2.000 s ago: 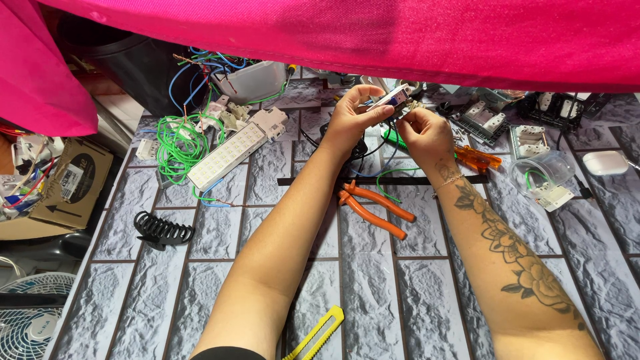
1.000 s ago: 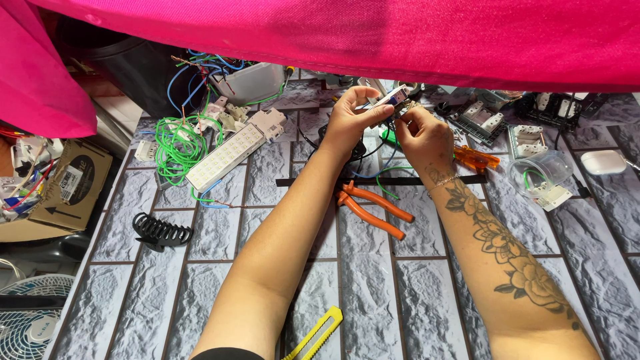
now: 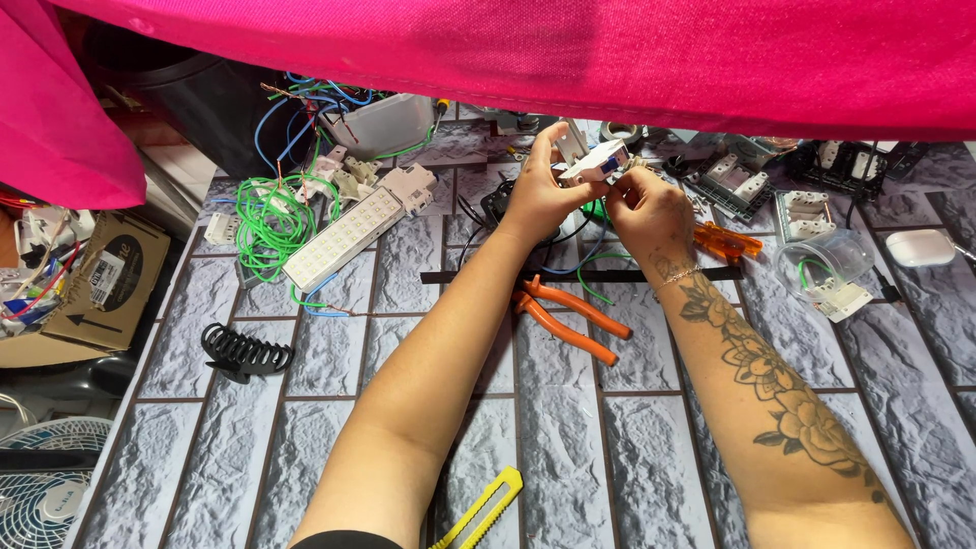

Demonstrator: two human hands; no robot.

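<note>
My left hand (image 3: 545,187) holds a white electrical module with a blue part (image 3: 598,162) up above the back of the table. Close against its right side, my right hand (image 3: 648,210) has its fingertips pinched near the module's lower edge; whether they grip a wire there is too small to tell. A blue wire (image 3: 577,263) and a green wire (image 3: 585,284) hang or lie below the hands. Orange-handled pliers (image 3: 576,316) lie on the table between my forearms, their jaws hidden by my left arm. A yellow utility knife (image 3: 484,509) lies near the front.
Coiled green wire (image 3: 267,229) and a white LED light bar (image 3: 345,240) lie at the left, behind a black hair claw (image 3: 245,352). Socket modules (image 3: 732,183), orange-handled tools (image 3: 728,242), a clear cup (image 3: 827,263) and a white case (image 3: 919,248) sit at the right. Pink cloth (image 3: 534,53) hangs across the top.
Both hands stay at the module, with only small shifts of the right hand's fingers. The green wire below them has changed its curve.
</note>
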